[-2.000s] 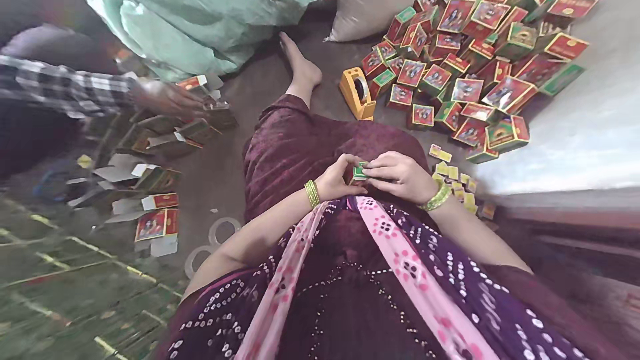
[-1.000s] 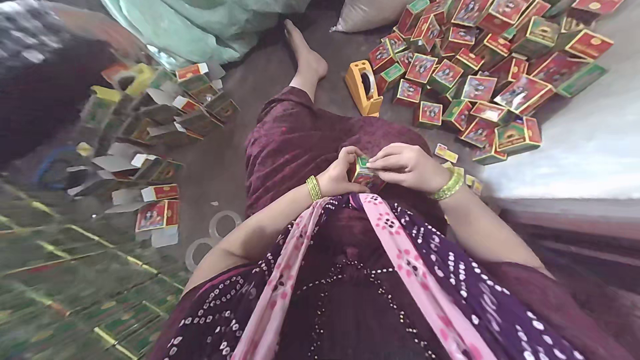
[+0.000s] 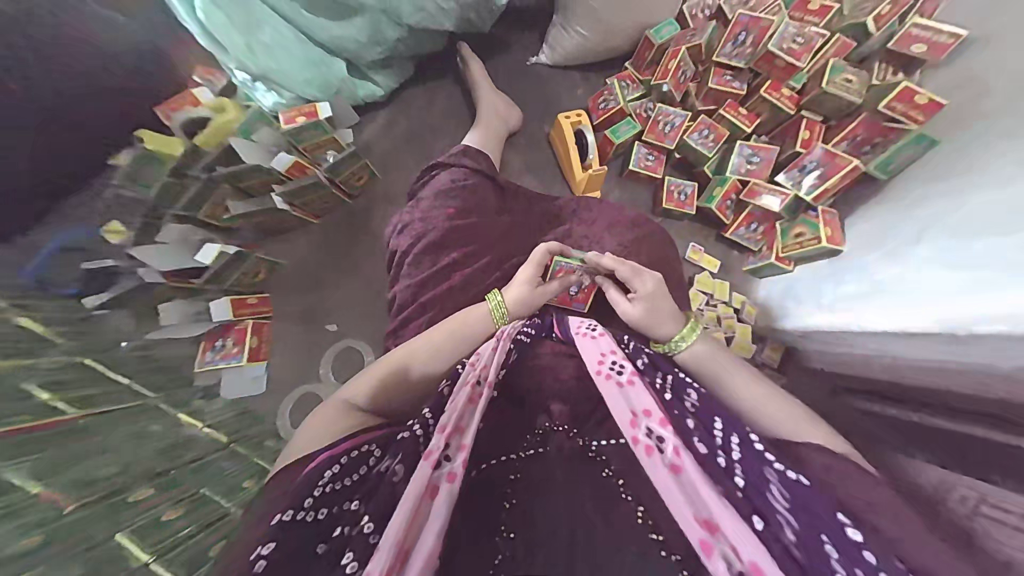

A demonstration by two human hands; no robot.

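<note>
A small red and green cardboard box (image 3: 571,294) is between my hands, above my lap, its printed red face turned up. My left hand (image 3: 538,282) grips it at its left side, the thumb on the printed face. My right hand (image 3: 638,292) is at its upper right corner, fingertips pressed on the top edge; whether they also pinch something thin there is too small to tell. Beyond my knee stands a yellow tape dispenser (image 3: 578,152) with a roll in it. Small yellow packets (image 3: 722,308) lie in a pile right of my lap.
Many closed red and green boxes (image 3: 752,160) are heaped at the upper right. Open boxes with raised flaps (image 3: 240,184) lie at the left, near clear rings (image 3: 346,362). Green printed sheets (image 3: 120,464) fill the lower left. A pale green cloth (image 3: 344,40) and a sack (image 3: 588,32) are at the top.
The box's red printed face now shows between my hands, where mostly its green end showed before. The other person's hand and checked sleeve at the left have gone from sight.
</note>
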